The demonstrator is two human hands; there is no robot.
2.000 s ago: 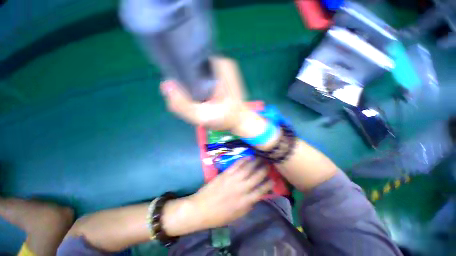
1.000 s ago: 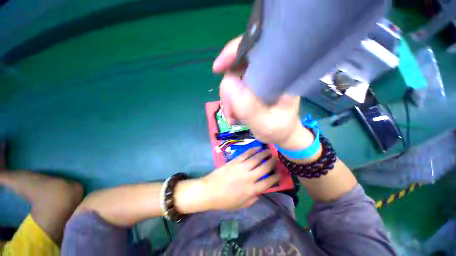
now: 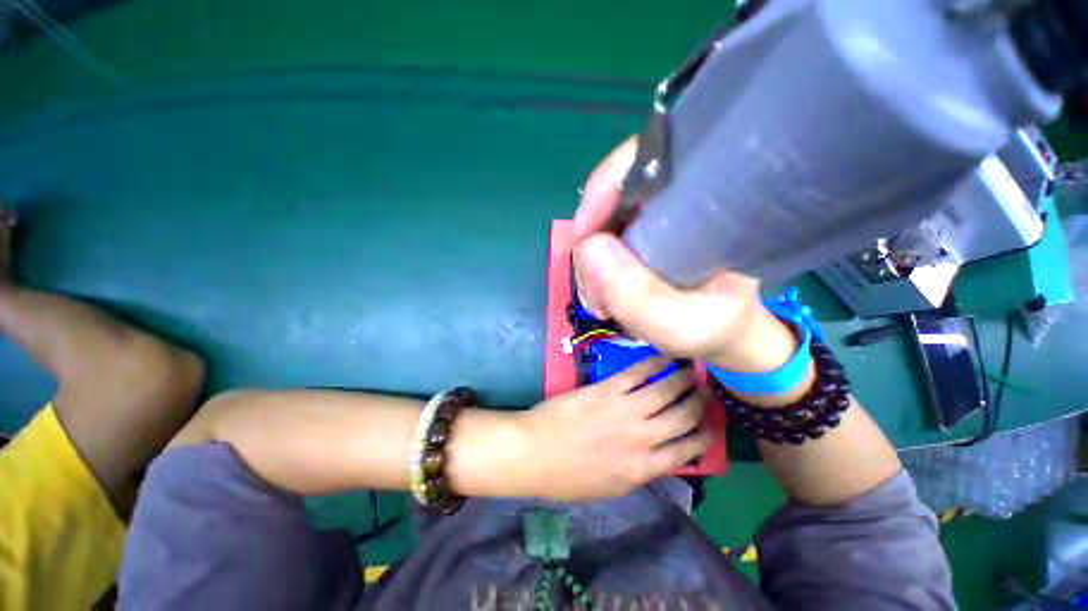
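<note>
The electric screwdriver (image 3: pixel 823 143) is large and grey near the camera, gripped by my right hand (image 3: pixel 674 304) over the unit's upper end. Its tip and the circuit board are hidden behind that hand. The unit lies on the red foam pad (image 3: pixel 561 298). Its blue battery pack (image 3: pixel 614 359) shows between my hands, with thin red, yellow and black lead wires (image 3: pixel 597 337) and a small white connector above it. My left hand (image 3: pixel 623 436) lies flat over the lower part of the unit, fingers on the battery pack and housing.
At right stand the screw feeder (image 3: pixel 901 269), a teal box (image 3: pixel 1038 269) behind it and a dark-screened device (image 3: pixel 949 370) beside it. A clear plastic bag (image 3: pixel 1008 466) is at the lower right. Another person's bare arm (image 3: pixel 102 358) and yellow clothing (image 3: pixel 54 513) are at left.
The screwdriver and my right hand have moved right in view, along with the pad, feeder and left hand. The green circuit board, partly visible before, is now hidden by my right hand.
</note>
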